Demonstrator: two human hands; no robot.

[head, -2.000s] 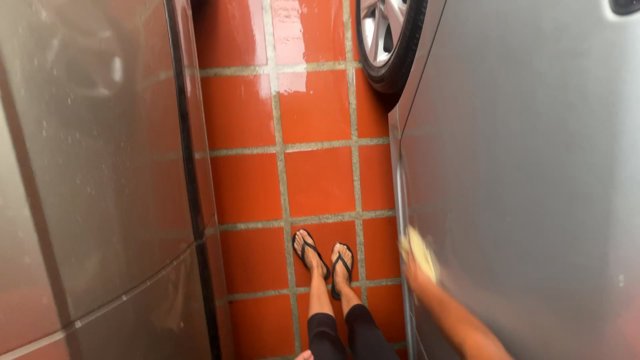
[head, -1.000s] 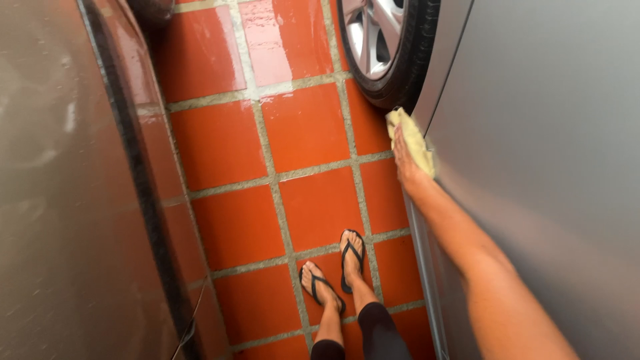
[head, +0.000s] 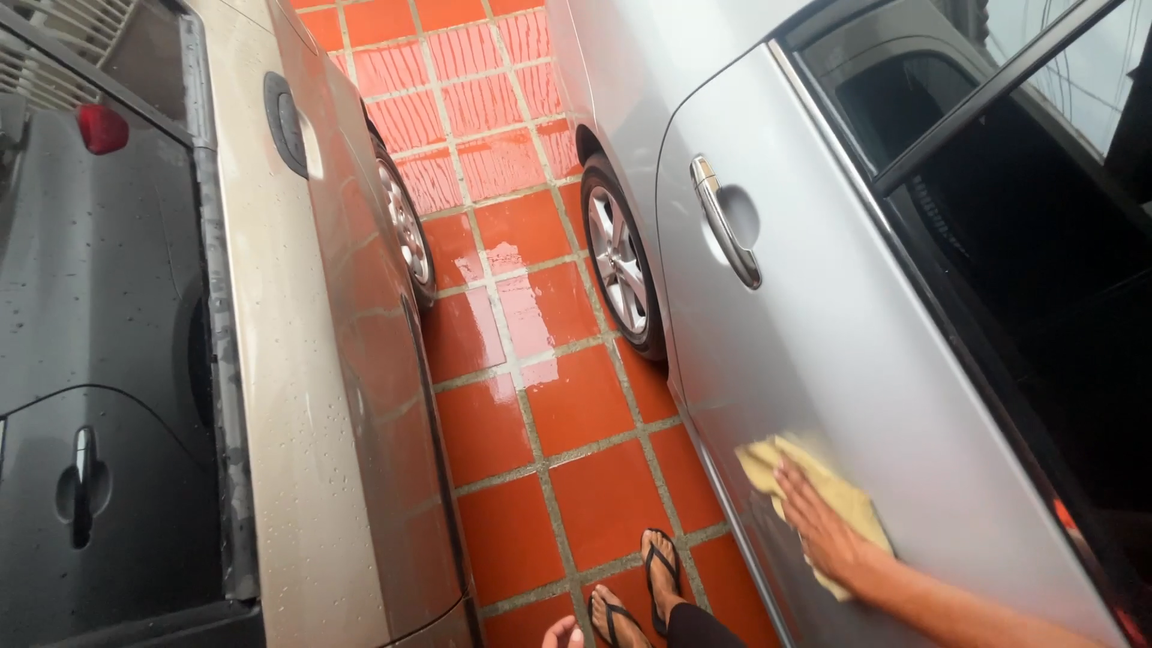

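My right hand lies flat on a yellow cloth, pressing it against the lower part of the silver car's door. The cloth sticks out around the fingers and below the palm. Above it on the same door is a chrome door handle. Only some fingertips of my left hand show at the bottom edge, near my feet; nothing is seen in them, and the rest of that hand is out of frame.
A beige car with water drops stands close on the left. Between the cars runs a wet, orange tiled floor. The silver car's wheel and the beige car's wheel border this gap. My feet wear black flip-flops.
The view has tilted up, bringing the door handle and windows into sight. My right hand and the cloth have moved from low beside the wheel to the door panel. Left fingertips have come into view.
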